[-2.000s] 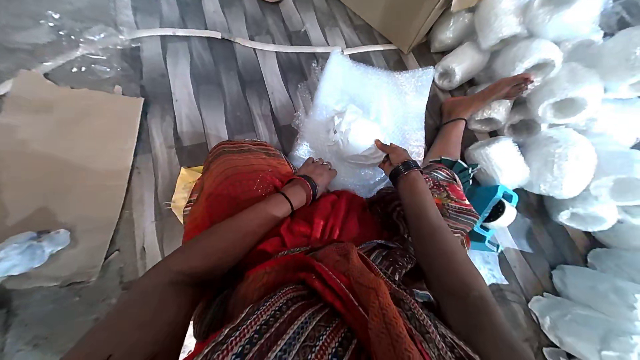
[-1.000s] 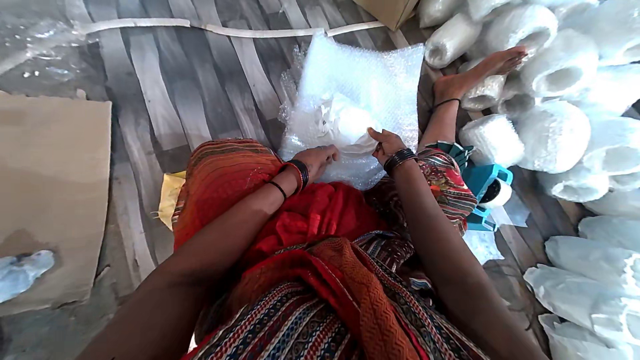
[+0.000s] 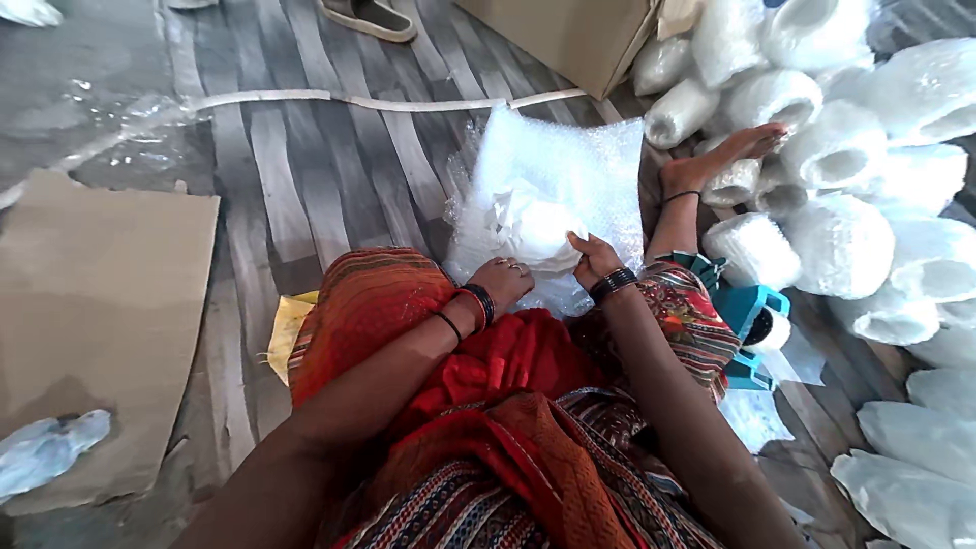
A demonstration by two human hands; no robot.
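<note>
A white bundle wrapped in thin paper or foam (image 3: 537, 229) lies on a sheet of bubble wrap (image 3: 564, 152) spread on the floor before my lap. My right hand (image 3: 597, 259) grips the right edge of the bundle between thumb and fingers. At the bundle's lower left, my left hand (image 3: 503, 282) rests over the near edge of the bubble wrap, fingers bent; whether it pinches anything is hidden. What the bundle contains cannot be seen.
Many bubble-wrapped round items (image 3: 839, 236) are heaped at the right, beside my foot. A teal tape dispenser (image 3: 751, 305) sits by my right knee. Flat cardboard (image 3: 99, 305) lies left, a cardboard box (image 3: 564, 38) stands ahead, and a shoe (image 3: 370, 17) lies at the top.
My left hand was touching the near side of the bundle one second ago and is now lower and a little apart from it. My right hand stays at the bundle's right side.
</note>
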